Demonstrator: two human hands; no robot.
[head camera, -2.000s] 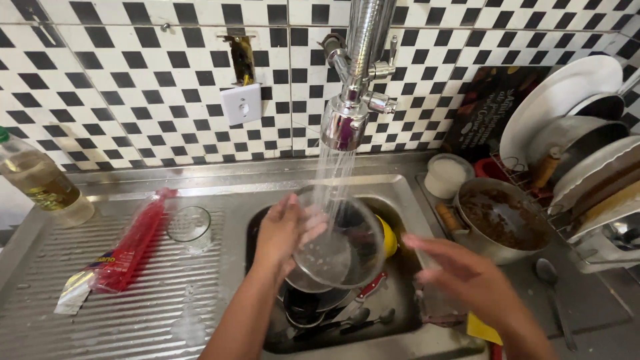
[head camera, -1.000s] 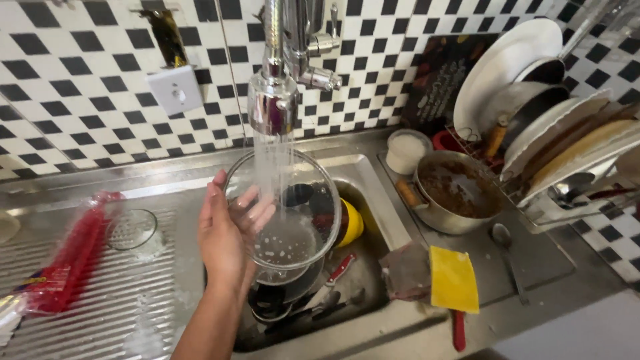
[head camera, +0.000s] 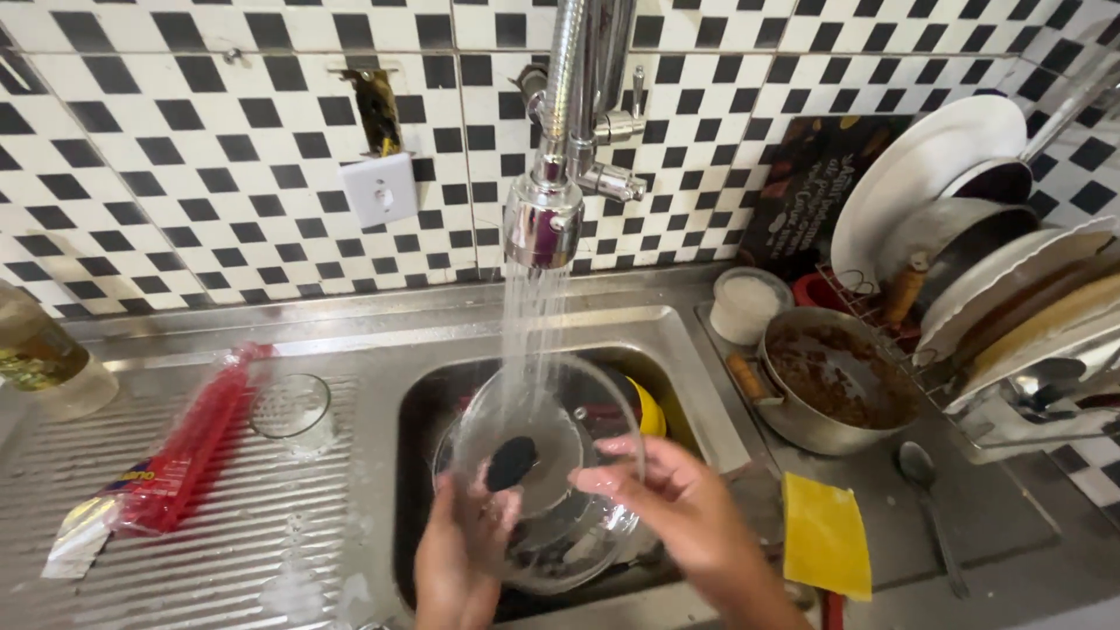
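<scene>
A clear glass bowl (head camera: 560, 385) is held tilted between both hands, under water pouring from the chrome faucet head (head camera: 544, 223). My left hand (head camera: 464, 542) grips its lower left side, and my right hand (head camera: 674, 499) has its fingers and thumb on the right rim. A dark oval patch shows through the bowl; what it is cannot be told. Below and around the bowl lies the steel sink basin (head camera: 420, 560), with cutlery and a yellow item (head camera: 649, 409) in it, partly hidden by the bowl and hands.
Left, on the ribbed drainboard, are a drinking glass (head camera: 293, 411), a red plastic-wrapped package (head camera: 188, 437) and a bottle (head camera: 52, 359). Right stand a lidded tub (head camera: 749, 306), a dirty pot (head camera: 831, 385), a yellow cloth (head camera: 827, 538), a spoon (head camera: 932, 516) and a rack of plates (head camera: 927, 192).
My right hand, out of view one second ago, is back and on the bowl's rim. The bowl now tilts between both hands, and my left hand has moved from inside it to its lower left side.
</scene>
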